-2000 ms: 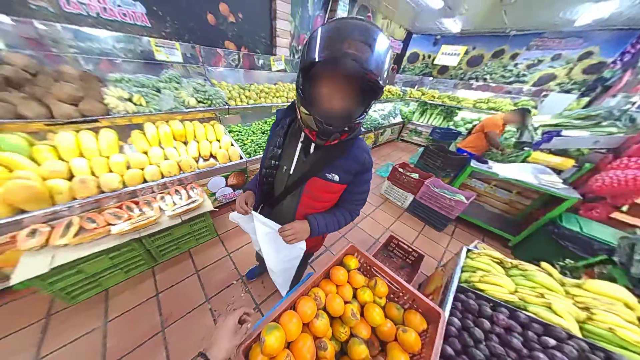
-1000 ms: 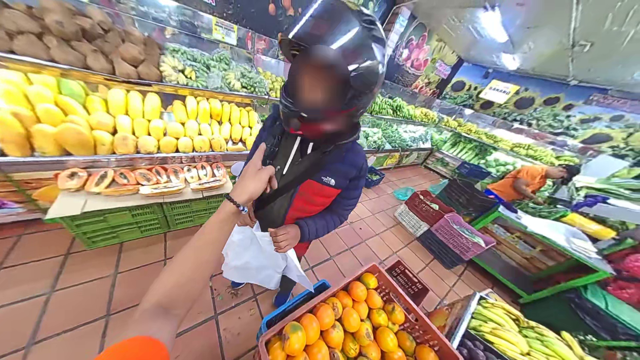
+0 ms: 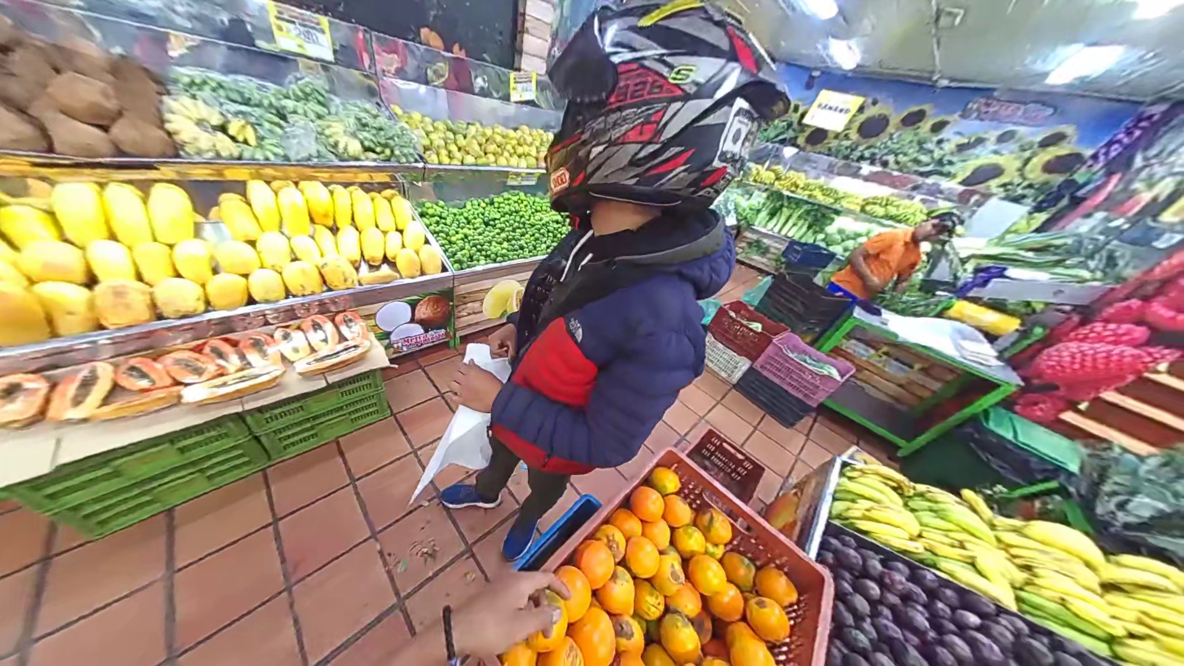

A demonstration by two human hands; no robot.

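My left hand (image 3: 513, 610), with a dark band at its wrist, reaches in from the bottom. Its fingers are apart over the left edge of a reddish plastic crate (image 3: 814, 578); I cannot tell whether they touch the orange fruits (image 3: 671, 573) in it. Nothing shows in its grasp. My right hand is out of view. Beyond the crate stands a person (image 3: 601, 361) in a patterned motorcycle helmet (image 3: 657, 111) and a blue and red puffer jacket, turned to the left, with a white plastic bag (image 3: 462, 444) in the hands.
Yellow fruits (image 3: 176, 250) and halved papayas (image 3: 190, 361) line the left, above green crates (image 3: 148, 472). Bananas (image 3: 980, 546) and dark plums (image 3: 897, 601) are at right. Stacked crates (image 3: 800, 370) stand on the tiled floor. Another person (image 3: 883, 259) in orange is farther back.
My left hand was raised towards the person in the helmet one second ago; now it is low by the fruit crate. The helmeted person has turned to the left.
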